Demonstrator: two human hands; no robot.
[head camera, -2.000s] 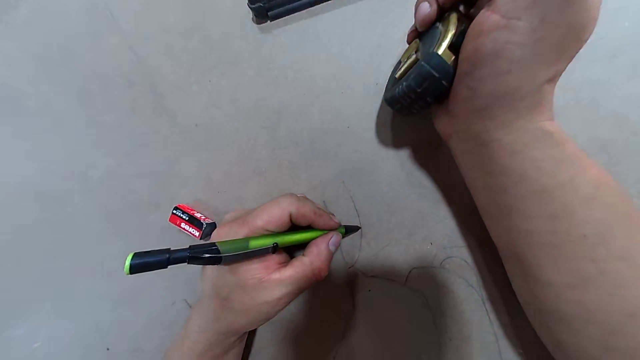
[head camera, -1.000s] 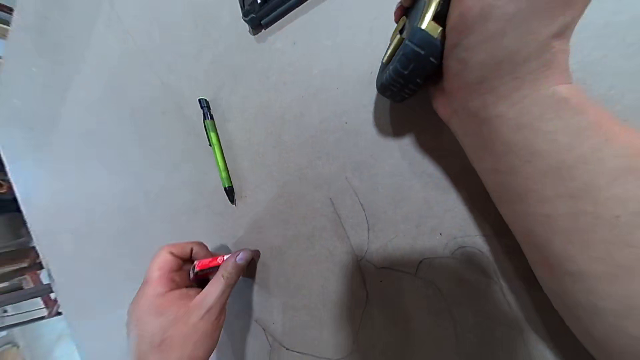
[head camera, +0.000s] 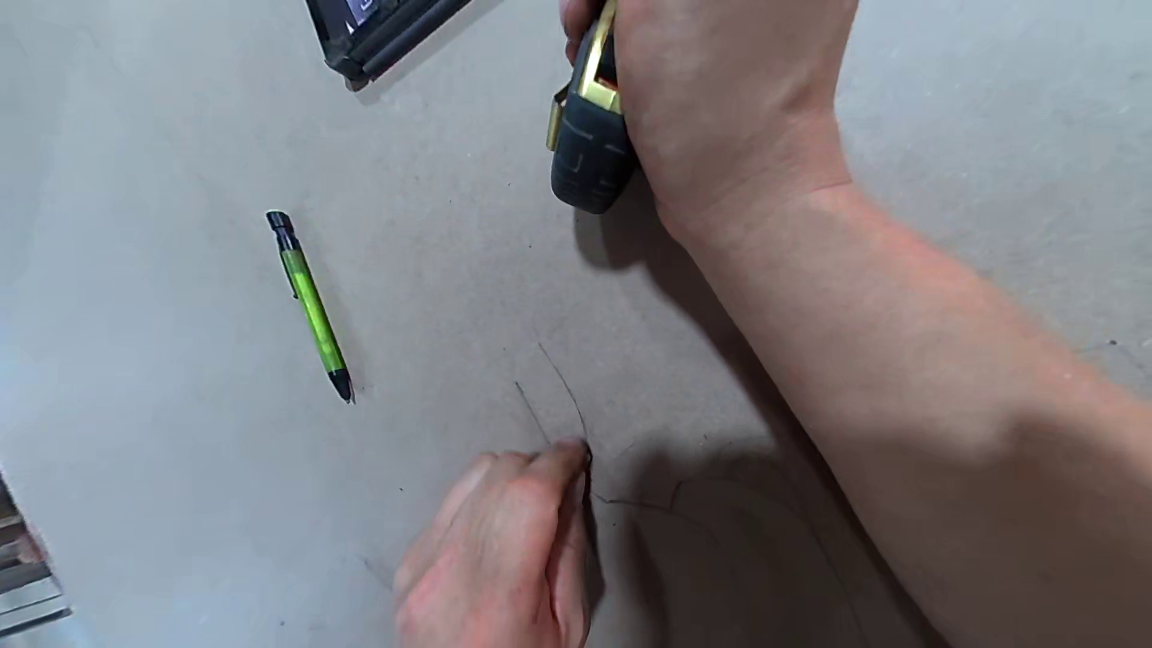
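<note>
My left hand (head camera: 504, 549) is at the bottom centre, back of the hand up, fingertips pressed together on the pencil lines drawn on a grey-brown board (head camera: 198, 468). The red-sleeved eraser in its grip is almost wholly hidden; only a dark edge shows at the fingertips. At the top, my right hand (head camera: 720, 81) is closed around a black and yellow tape measure (head camera: 589, 157), its fingers mostly hidden behind the case. A green and black mechanical pencil (head camera: 315, 310) lies to the left, its tip pointing down toward the lower right.
A black-framed device with a screen (head camera: 387, 36) rests at the top edge, partly cut off. My right forearm covers much of the right side. Beyond the board's left edge, stacked light and dark items (head camera: 27, 576) show at the lower left.
My left hand put down the pencil and took hold of the eraser, then moved right onto the drawn lines. My right hand keeps hold of the tape measure.
</note>
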